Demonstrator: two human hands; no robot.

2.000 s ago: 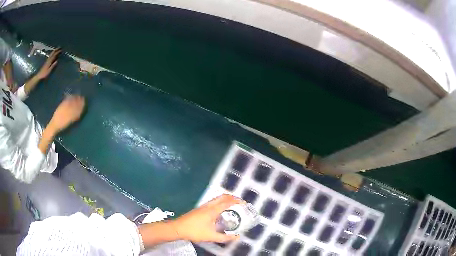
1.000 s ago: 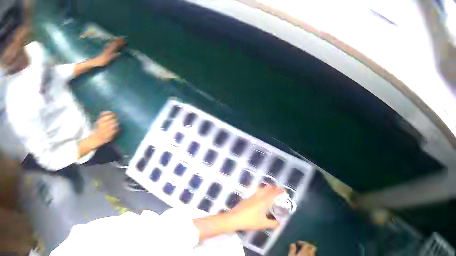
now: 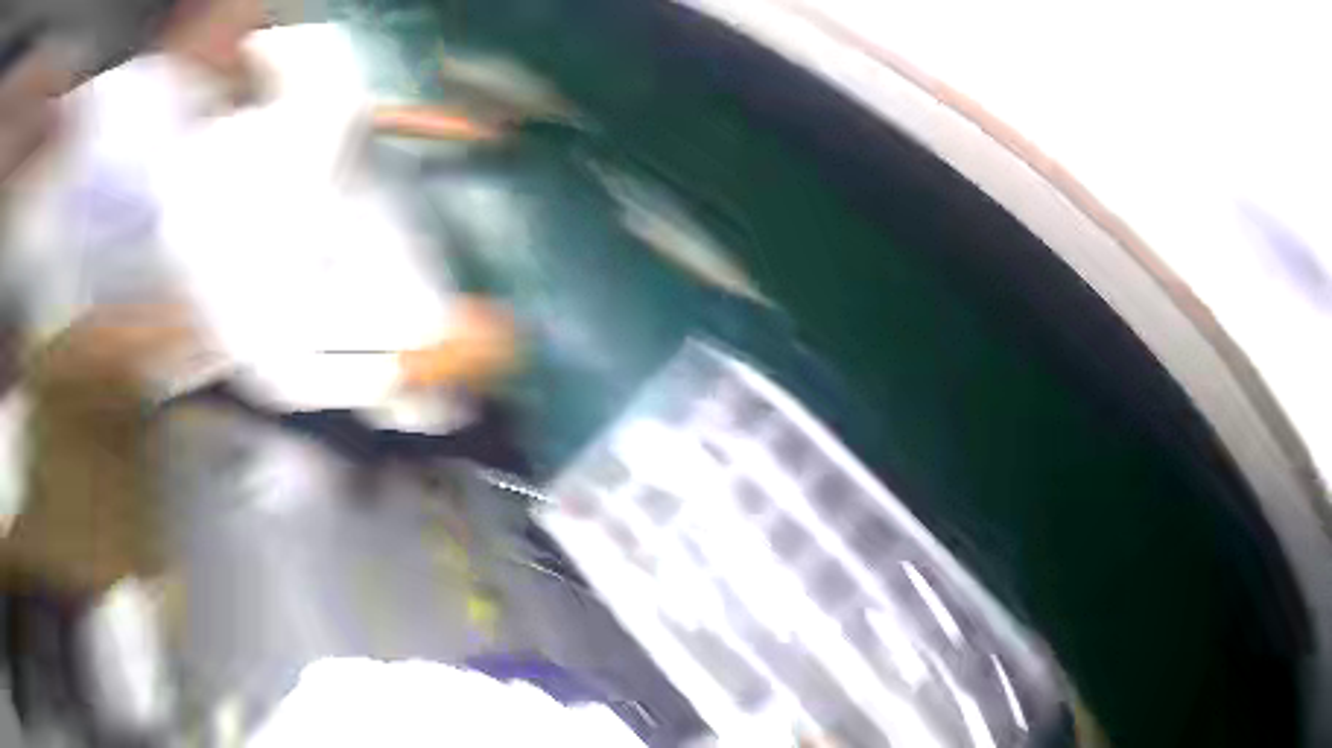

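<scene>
The frame is strongly blurred. A large white tray (image 3: pixel 621 577) with rows of dark rectangular pockets or pieces lies slanted at the bottom centre to right; its near end is cut off by the picture's edge. My white sleeve (image 3: pixel 438 709) shows at the bottom left of the tray. A small skin-coloured patch (image 3: pixel 821 741) shows at the bottom edge over the tray, perhaps fingers of my left hand; what it holds cannot be told. My right hand is not visible.
The dark-green belt (image 3: pixel 935 365) curves past the tray's far side, with a white upper bench (image 3: pixel 1169 132) beyond. A worker in white (image 3: pixel 292 219) stands at the left, a hand (image 3: pixel 468 348) near the green ledge. Grey floor (image 3: pixel 322 541) shows below.
The view has swung, so the worker appears further right. The tray now lies steeper and lower right. My left hand with the small round-topped whitish object and my right fingers have left clear view.
</scene>
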